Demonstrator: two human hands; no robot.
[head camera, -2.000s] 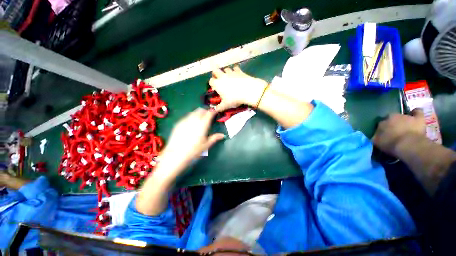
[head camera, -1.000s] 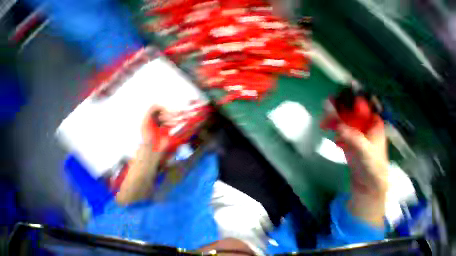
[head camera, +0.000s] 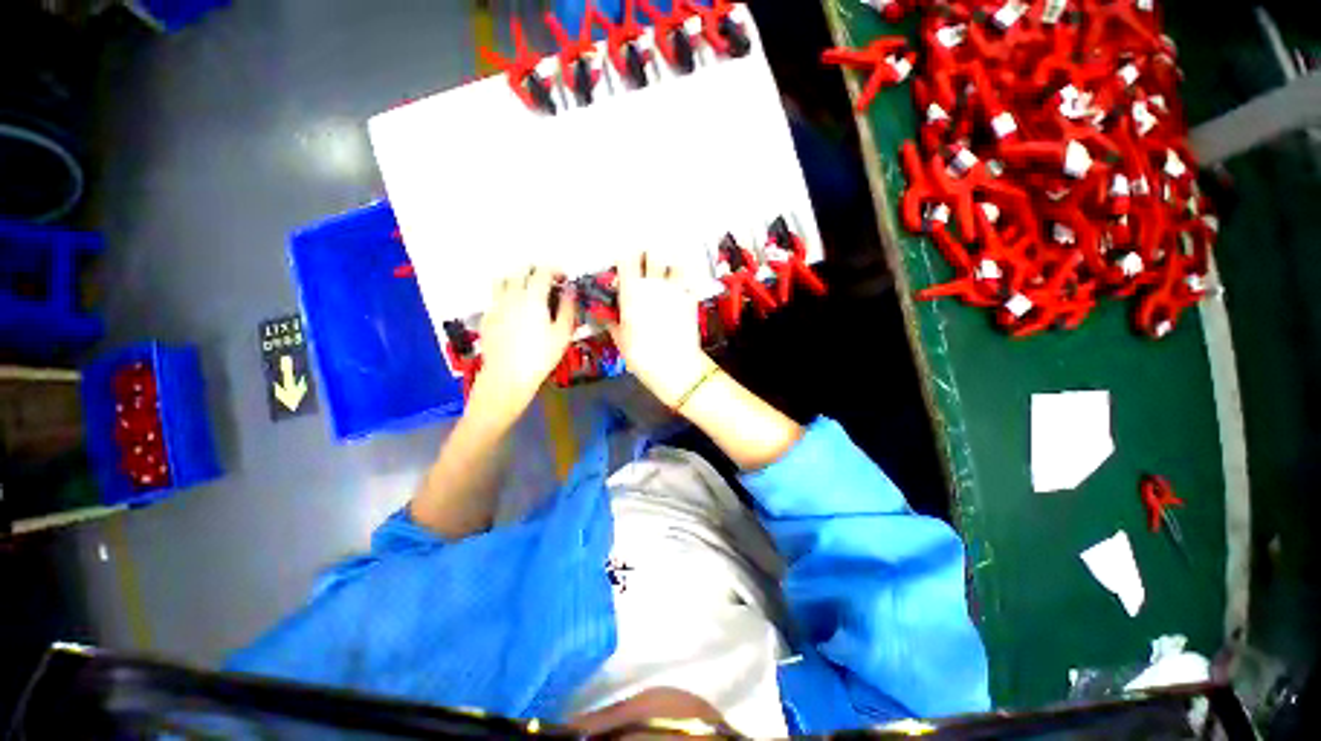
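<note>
A white holding tray (head camera: 601, 174) lies beside the bench. Clamped units, red clamps on dark pieces, stand along its far edge (head camera: 632, 61) and near edge (head camera: 736, 267). My left hand (head camera: 525, 340) and my right hand (head camera: 656, 330) are at the near edge, close together, with fingers over the tray. Between them is a dark clamped unit (head camera: 591, 300), held at its two sides by my thumbs and fingers. My fingers partly hide it, and its red clamp is hard to tell from those beside it.
The green bench (head camera: 1000, 478) at right holds a large pile of red clamps (head camera: 1065, 159), white wipes (head camera: 1072, 439), one loose clamp (head camera: 1159, 500) and dark tweezers (head camera: 1176, 536). A blue bin (head camera: 370, 340) stands under the tray's left side. Another blue bin (head camera: 196, 420) holds red items.
The view has turned from the bench to the tray. My right hand has left the bench, where it held a red clamp with a dark piece, and is now beside my left hand at the tray.
</note>
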